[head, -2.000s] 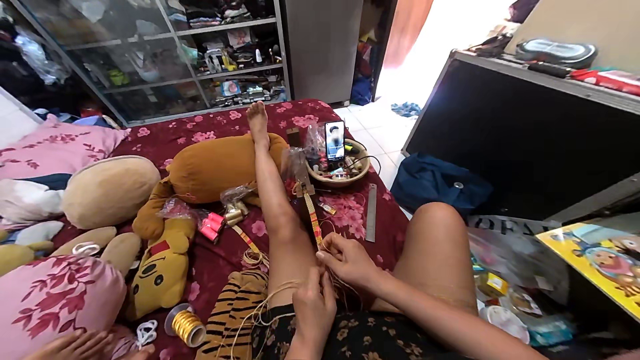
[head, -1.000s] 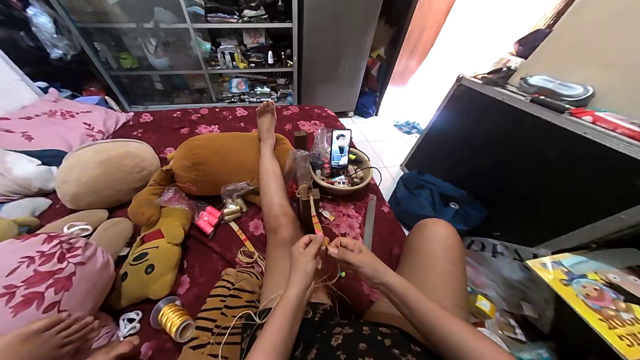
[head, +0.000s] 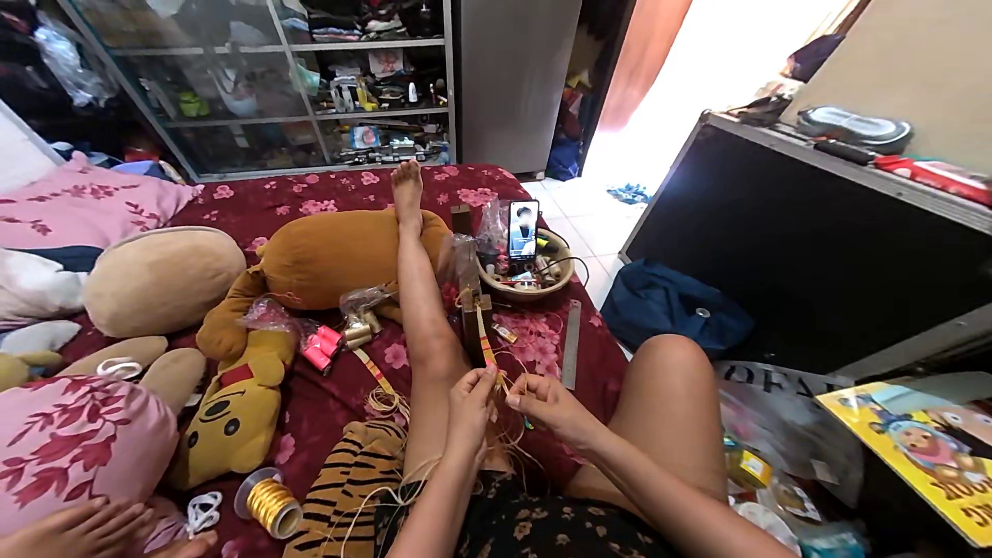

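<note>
A narrow band of yellow, red and orange cords (head: 485,337) runs from a wooden block (head: 470,310) toward me between my legs. My left hand (head: 474,399) pinches the near end of this band, where thin pale cords fan out. Close on its right, my right hand (head: 542,403) holds a thin cord between thumb and fingers. Loose cords trail below both hands and over my lap. A second patterned band (head: 375,370) with coiled cord ends lies left of my leg. The fingertips partly hide the work.
A basket (head: 570,271) of spools and small items, with a phone (head: 524,229) upright at it, stands beyond the block. A metal ruler (head: 572,345) lies at right. Pink spools (head: 322,346), a spool of golden cord (head: 269,504) and plush toys lie left. Another person's foot (head: 77,527) is lower left.
Since the oldest frame, my left hand has moved up onto the end of the band, and my right hand has shifted right, off the band, to a loose cord.
</note>
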